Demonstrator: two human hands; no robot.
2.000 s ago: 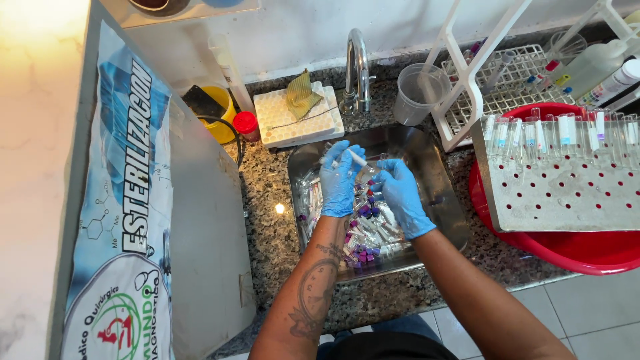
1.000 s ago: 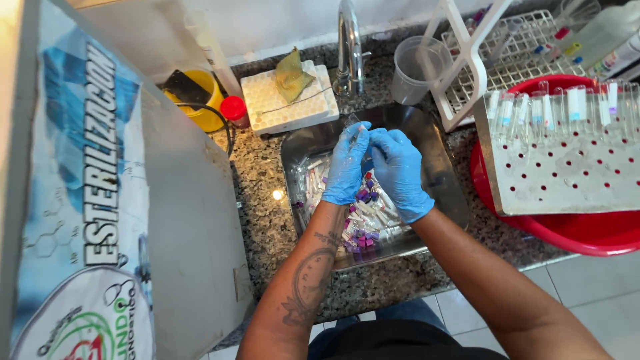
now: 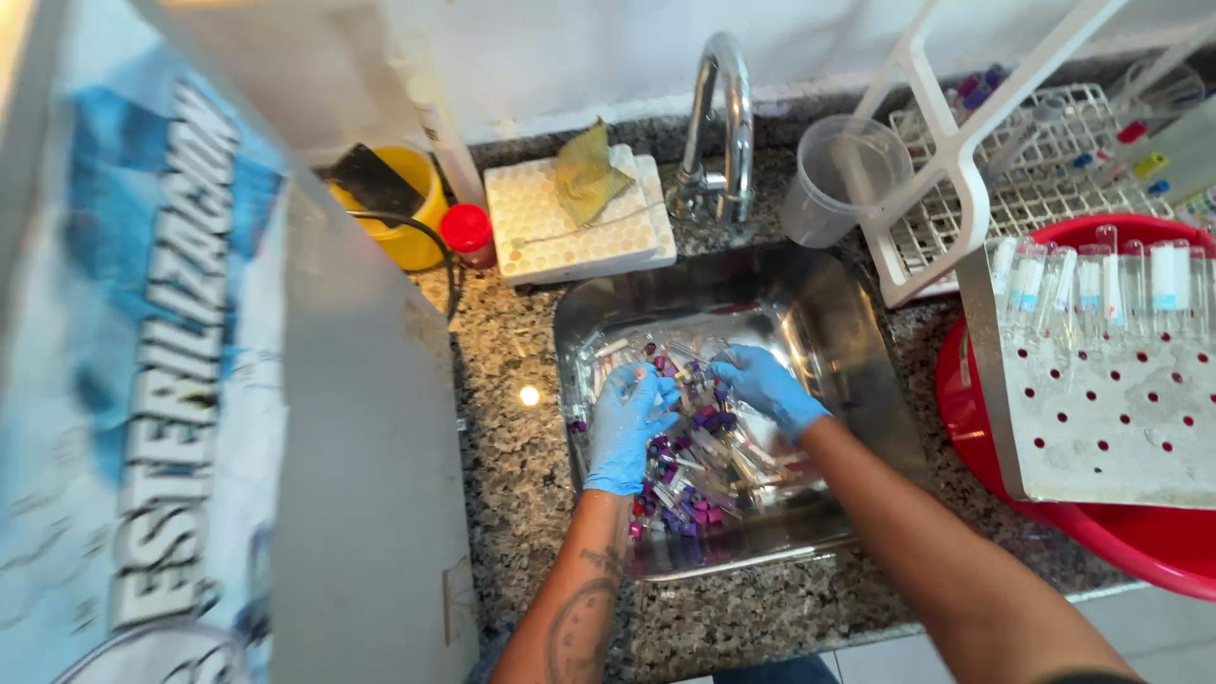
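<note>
Both hands wear blue gloves and are over a stainless steel sink (image 3: 836, 313) holding many small test tubes (image 3: 741, 456) and loose purple caps (image 3: 698, 513). My left hand (image 3: 632, 423) is at the left of the pile, its fingers curled near a small reddish thing; whether it grips it cannot be told. My right hand (image 3: 760, 385) reaches into the tubes from the right, its fingertips among the glass, and its hold is unclear. A chrome faucet (image 3: 736, 123) stands behind the sink.
Right of the sink, a perforated metal rack (image 3: 1092, 408) with upright glass tubes (image 3: 1164, 275) rests over a red basin (image 3: 969, 408). Behind are a clear plastic cup (image 3: 836, 180) and a white wire rack (image 3: 1026, 180). Left are a foam tube tray (image 3: 570, 228), a red-lidded jar (image 3: 467, 233) and a yellow container (image 3: 408, 195).
My hands, close together above the sink in the earlier frames, are now apart and lower over the pile of tubes.
</note>
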